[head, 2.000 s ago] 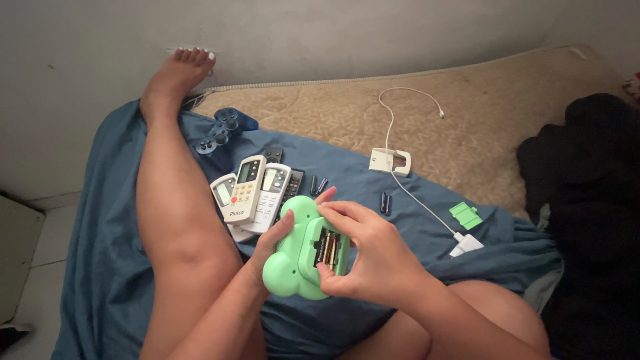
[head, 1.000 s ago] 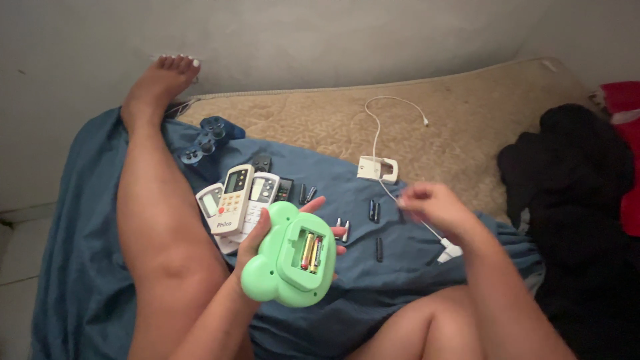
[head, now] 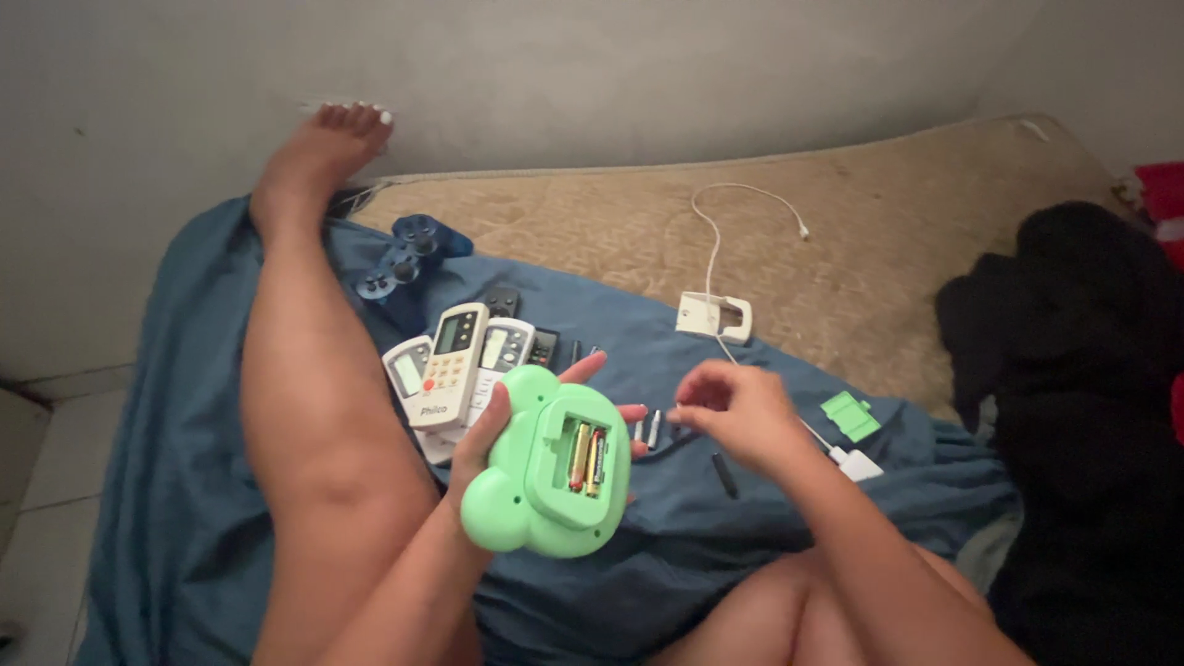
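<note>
My left hand [head: 481,439] holds a light green plastic device [head: 513,509] from its left side and beneath, back side up. Its battery compartment is uncovered and two gold-coloured batteries [head: 586,460] lie in it side by side. My right hand [head: 735,407] hovers to the right with thumb and forefinger close together; whether something small is between them I cannot tell. Silver batteries [head: 654,430] lie on the blue sheet between the hands, partly behind my left fingers. A dark battery [head: 724,475] rests below my right hand. The green battery cover [head: 850,416] lies beyond my right wrist.
Several remote controls [head: 450,365] are piled left of the device, near a blue game controller [head: 413,254]. A white remote holder [head: 713,317] and a white cable [head: 714,231] with a white plug [head: 857,465] lie behind and right. Black cloth [head: 1073,416] is heaped at right.
My right hand has moved off the green device, where it was two seconds ago, out to the right. Since one second ago it has come back slightly left. The left hand keeps hold of the device.
</note>
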